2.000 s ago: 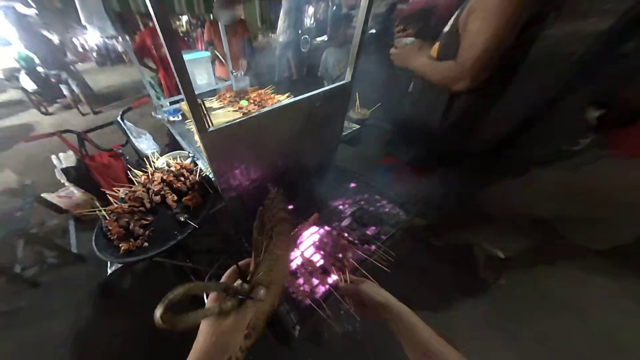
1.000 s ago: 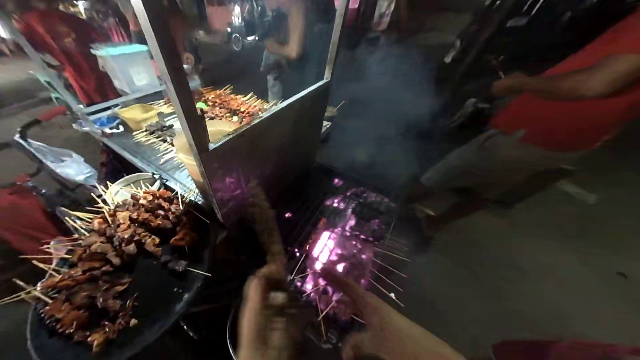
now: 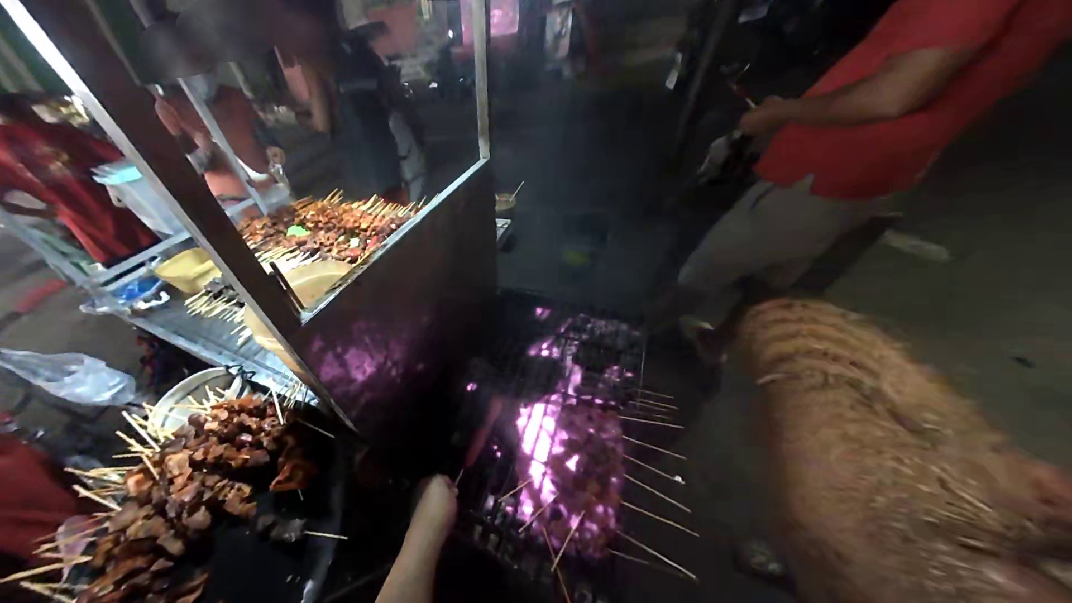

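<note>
My left hand reaches in from the bottom, closed around a thin stick with a long red piece, blurred, over the left side of the grill. At the right edge my right hand, mostly cut off, holds a large brown woven fan close to the camera. Meat skewers lie side by side over glowing coals on the wire grill, their sticks pointing right. Left of my left hand, a dark round tray holds heaped browned meat skewers.
Beyond the tray stands a metal-framed cart with piled skewers, a yellow bowl and a plastic tub. A person in a red shirt stands right of the grill; others stand behind the cart. A plastic bag hangs at left.
The fan, in my left hand two seconds ago, is now at the right in my right hand. My left hand now grips a stick with a red piece. The view has shifted.
</note>
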